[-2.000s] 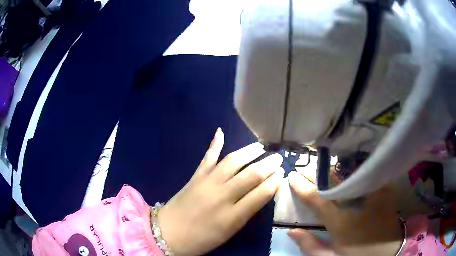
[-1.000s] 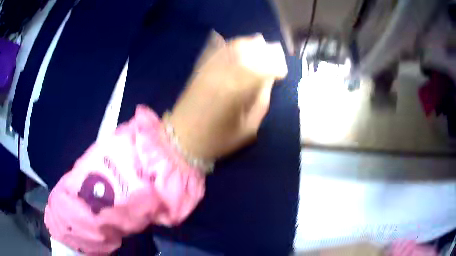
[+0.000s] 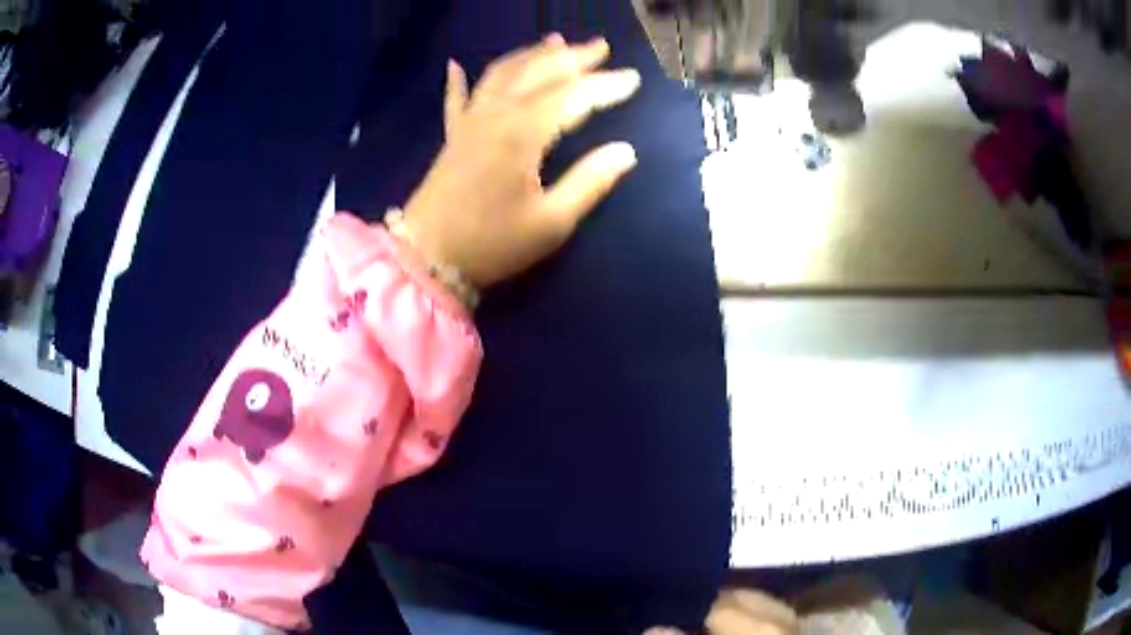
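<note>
A dark navy cut panel (image 3: 595, 409) lies flat in front of me, from the machine down to the table's front edge. Its straight right edge runs beside the presser foot area. My left hand (image 3: 521, 155) rests on the upper part of the panel, palm down, thumb and fingers apart. My right hand (image 3: 750, 615) is at the bottom edge of the picture, mostly cut off, at the panel's lower right corner; its grip cannot be made out. The sewing machine (image 3: 825, 56) shows only its lower parts at the top; the needle is not clear.
Other navy pieces (image 3: 205, 248) lie at left with white table between them. A purple device (image 3: 31, 199) is far left. Magenta and dark scraps (image 3: 1023, 130) lie on the machine bed (image 3: 893, 223). An orange-red item (image 3: 1120, 310) is at the right edge. Ruler markings (image 3: 930, 484) line the table front.
The view has moved down, away from the machine head. My left hand has left the needle area and spread out on the panel. My right hand has moved from beside the foot to the bottom edge.
</note>
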